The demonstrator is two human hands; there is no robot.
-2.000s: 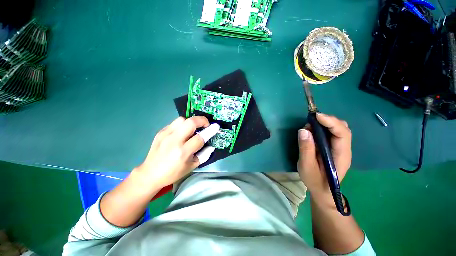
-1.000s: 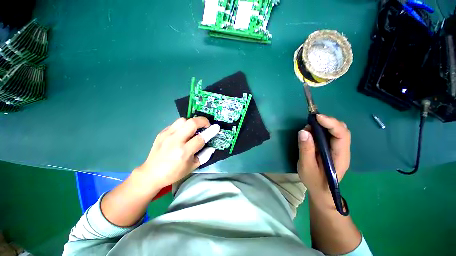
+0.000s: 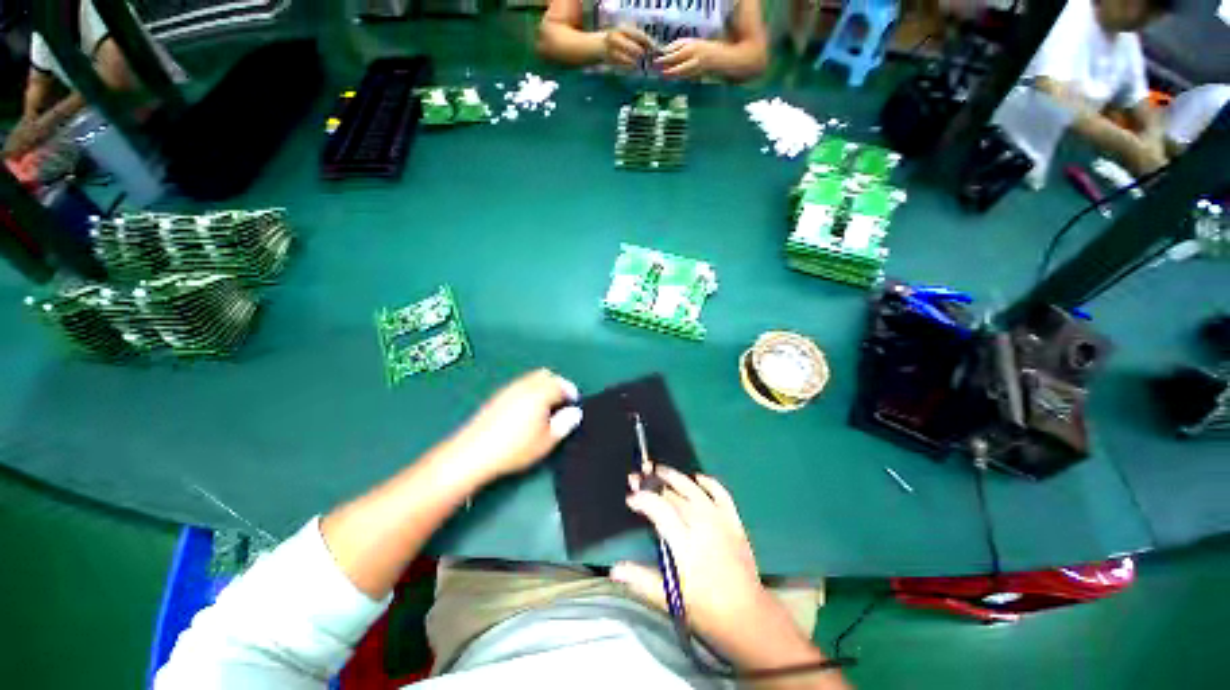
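My left hand (image 3: 519,425) is at the left edge of the black mat (image 3: 594,499), with white coverings on its fingertips. Its fingertips are slightly apart and no board shows in it. My right hand (image 3: 701,532) holds the soldering iron (image 3: 646,461) over the mat, with the metal tip pointing away from me. No board lies on the mat. A green circuit board panel (image 3: 424,336) lies flat on the bench, beyond and left of my left hand. The tip-cleaning pot (image 3: 785,368) stands beyond the mat to the right.
Stacked board panels (image 3: 658,291) lie beyond the mat, a taller stack (image 3: 843,223) farther right. Upright board rows (image 3: 162,317) stand at left. The soldering station (image 3: 1032,391) and black tray (image 3: 911,364) are at right. A person's hands (image 3: 654,57) show across the bench; other people sit at both sides.
The view has tilted up and shows more bench. The board panel is gone from the mat, and my left hand has let go of it. The iron has moved from the pot to over the mat.
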